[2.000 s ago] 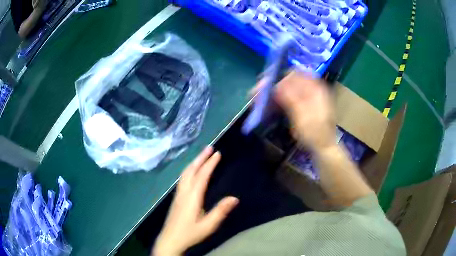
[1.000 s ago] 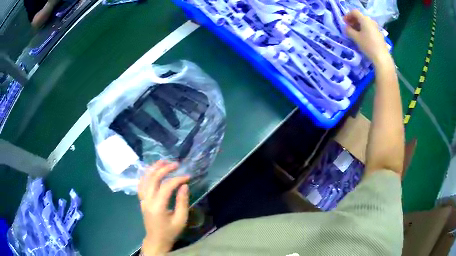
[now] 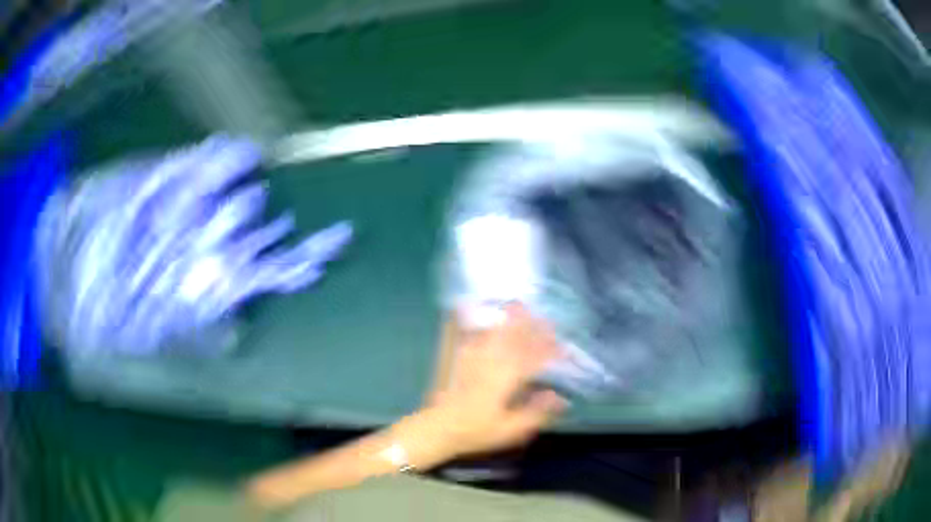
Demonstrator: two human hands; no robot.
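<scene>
The whole view is strongly blurred. A crinkled clear plastic bag (image 3: pixel 704 357) with dark strips inside lies on the green bench, right of centre. A white label (image 3: pixel 498 255) shows on its left side. My left hand (image 3: pixel 500 377) lies at the bag's near left edge, just below the label, with thumb and fingers apart. No part is seen in it. My right hand cannot be made out for certain; a skin-toned or brown blur at the lower right edge may be a hand or cardboard.
A heap of lavender parts in clear plastic (image 3: pixel 174 255) lies at left, beside a blue edge (image 3: pixel 20 296). A blue tray (image 3: pixel 806 306) of pale parts stands at right. A pale strip (image 3: pixel 439 127) crosses the green bench (image 3: pixel 357 336) behind the bag.
The view has swung left, so the bag, tray and lavender heap sit further right in the picture. My left hand stays by the bag; my right arm no longer shows clearly over the tray.
</scene>
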